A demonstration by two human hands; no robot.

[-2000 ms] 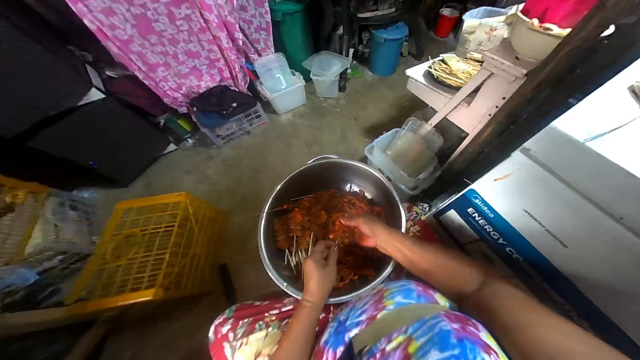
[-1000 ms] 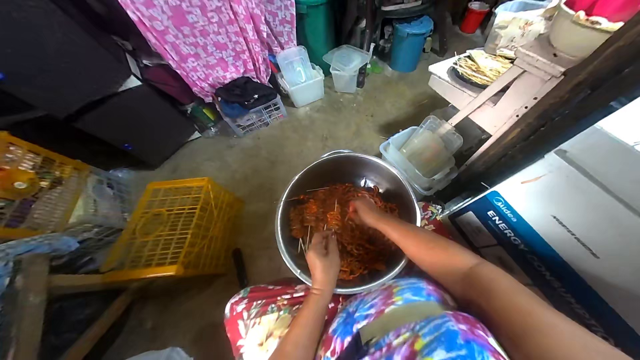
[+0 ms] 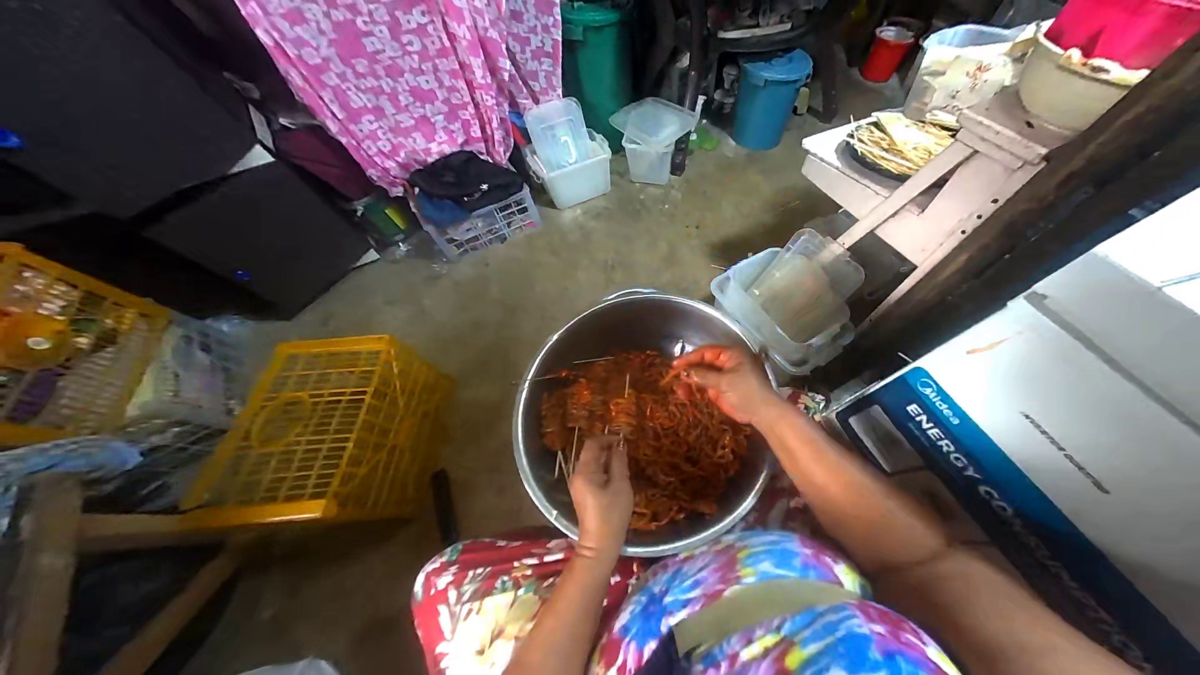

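A round steel basin [image 3: 531, 469] stands in front of my lap, holding a heap of red-brown marinated strips [image 3: 689, 469], which look like meat or intestines. My left hand [image 3: 602, 480] is low in the basin, its fingers closed on a thin wooden skewer [image 3: 626, 386] threaded with the strips. Other loaded skewers [image 3: 572, 408] lie to the left, some with bare ends sticking out. My right hand [image 3: 727, 380], its fingertips stained red, pinches a small piece of the strips over the basin's right side.
Left stands a yellow plastic crate [image 3: 309, 511]. Clear plastic tubs [image 3: 736, 281] sit beyond the basin at right, near a pale wooden bench [image 3: 825, 155] bearing a plate of sticks [image 3: 900, 145]. A large printed carton [image 3: 1059, 450] is at my right. White containers [image 3: 577, 183] stand farther back.
My right hand has lifted from the heap toward the basin's upper right, with a piece between its fingers. My left hand stays low in the basin.
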